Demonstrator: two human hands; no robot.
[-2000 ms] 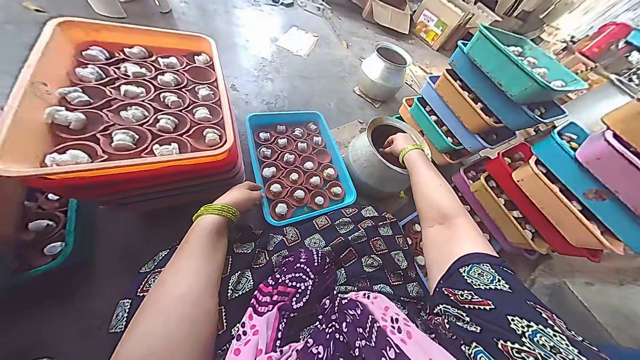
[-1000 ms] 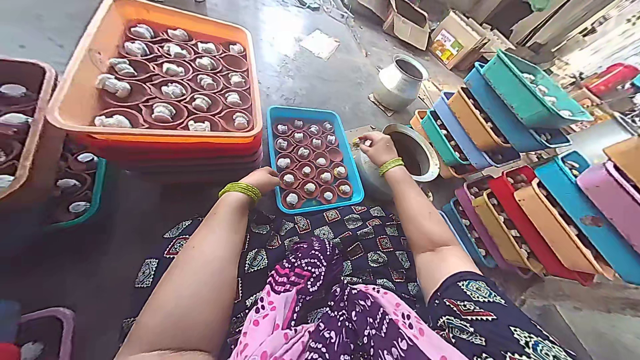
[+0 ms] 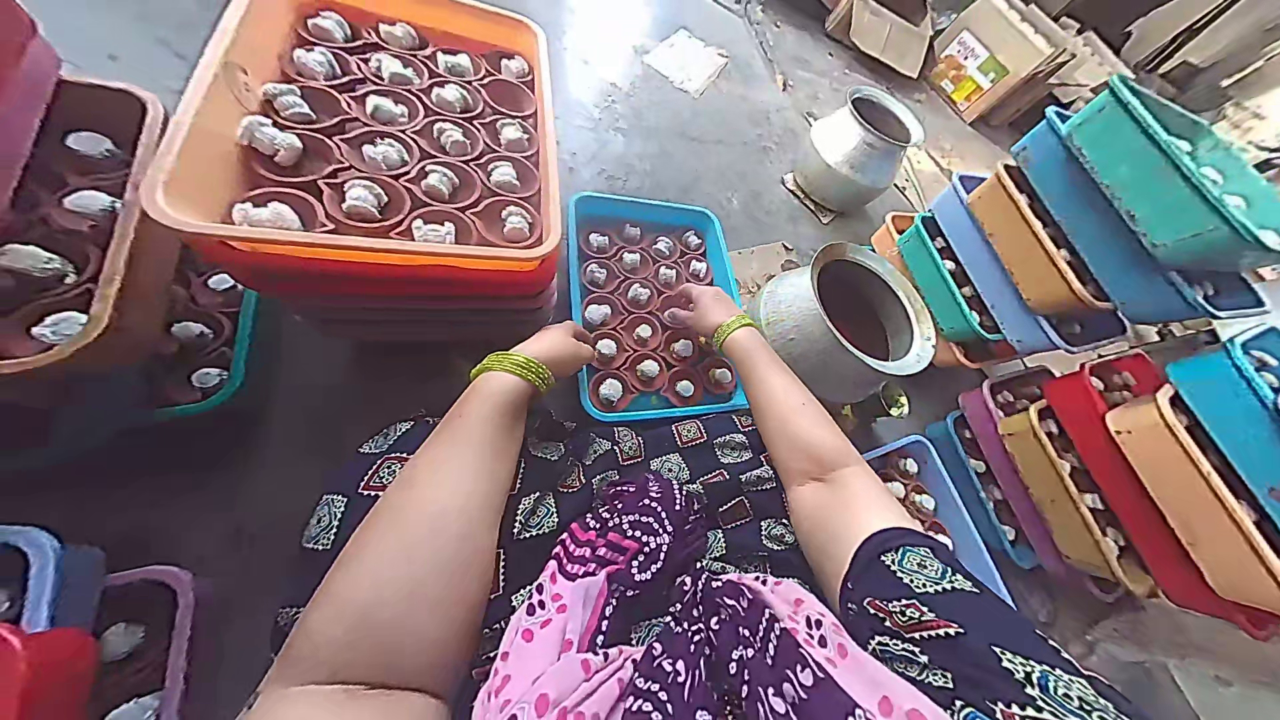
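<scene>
In front of me lies a blue plastic tray (image 3: 722,215) filled with rows of small clay lamps (image 3: 641,331), most bearing a white wick-like lump. My left hand (image 3: 562,349) rests at the tray's left edge, its fingers partly hidden, so any grip is unclear. Over the right part of the tray is my right hand (image 3: 702,312), fingers bent down at the lamps; whether it pinches something cannot be told. Right of the tray a metal pot (image 3: 790,325) leans with its mouth toward the right, dark inside.
An orange tray (image 3: 190,190) of larger lamps tops a stack at left. A second metal pot (image 3: 850,150) stands beyond. Stacked coloured trays (image 3: 1060,240) line the right side, with cardboard boxes (image 3: 985,60) behind. Another blue tray (image 3: 965,500) lies by my right elbow.
My right hand has moved left from the pot's mouth, past its near side, to over the blue tray. My left hand stays by the tray's left edge. The view has shifted somewhat.
</scene>
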